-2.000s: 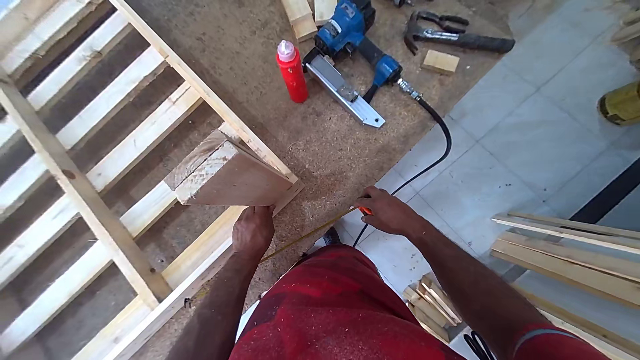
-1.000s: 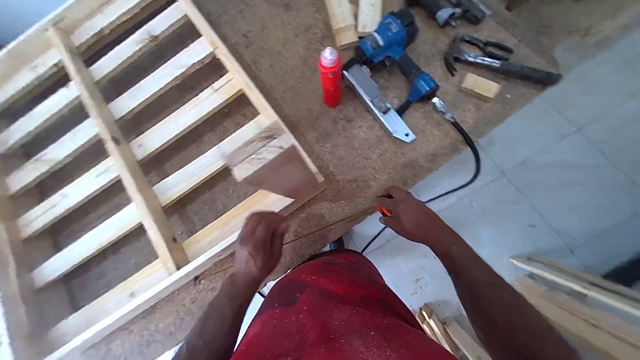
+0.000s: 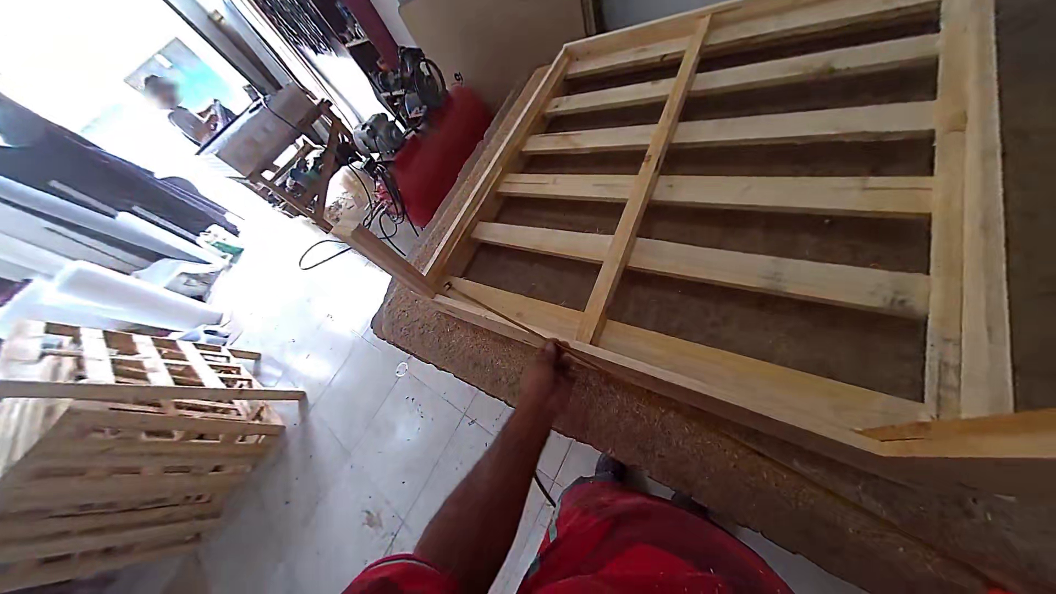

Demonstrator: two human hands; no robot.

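My left hand [image 3: 549, 375] is closed around a thin strip that looks like a tape measure's blade [image 3: 495, 313], at the near rail of a slatted wooden frame [image 3: 726, 375]. The strip runs from near the frame's left corner, past my hand, toward the lower right along the near side. A wooden post [image 3: 388, 260] slants out from the left corner, and another wooden piece [image 3: 973, 436] juts out at the near right corner. A blurred reddish patch at the bottom right edge may be my right hand; its grip cannot be made out.
The frame lies on a worn particleboard worktop [image 3: 462, 346]. A stack of slatted wooden frames [image 3: 140, 470] stands on the tiled floor [image 3: 396, 437] at left. Beyond the worktop are a red object [image 3: 445, 157], machines and cables. A person [image 3: 186, 115] is in the far background.
The view has swung far to the left. My left hand has moved left along the frame's near rail. The nail gun, red bottle and hammer seen before are out of view.
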